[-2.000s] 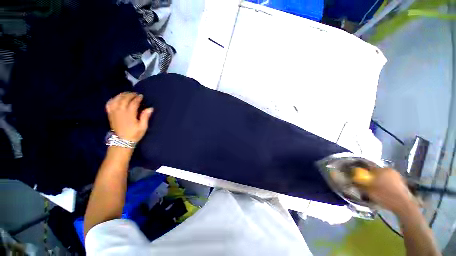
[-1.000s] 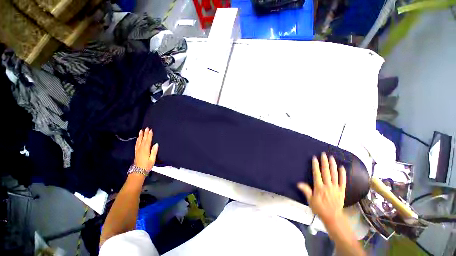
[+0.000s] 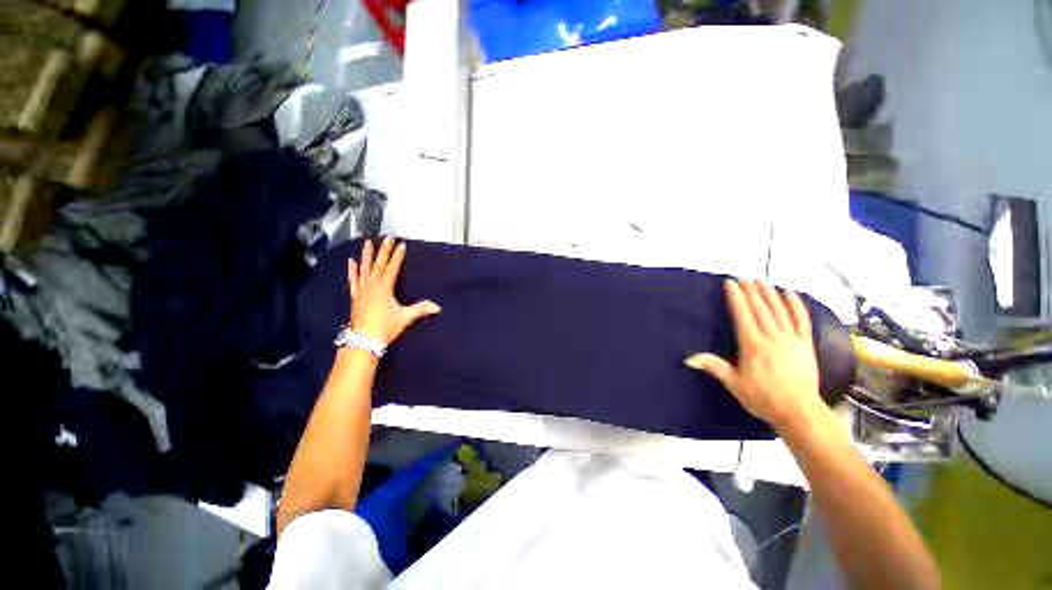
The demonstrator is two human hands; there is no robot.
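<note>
A dark navy garment (image 3: 565, 334) lies stretched along the long padded pressing board (image 3: 835, 353), whose dark rounded right end shows bare. My left hand (image 3: 385, 305) lies palm down with fingers spread on the cloth near the board's left end. My right hand (image 3: 771, 355) lies palm down with fingers spread on the cloth near the right end. The steam iron's pale yellow handle (image 3: 917, 362) shows beyond the board's right end, on the metal rest (image 3: 898, 429). No hand is on the iron.
The white table (image 3: 646, 138) is behind the board, with a white beam (image 3: 435, 127) at its left. A navy heap (image 3: 219, 288) and grey cloth (image 3: 98, 259) lie at the left. A blue bin (image 3: 554, 25) is beyond the table. A dark cable runs at the right.
The iron has left my right hand and rests beyond the board's right end. Both hands now lie on the cloth; my left has moved toward the board's far edge. The view has shifted.
</note>
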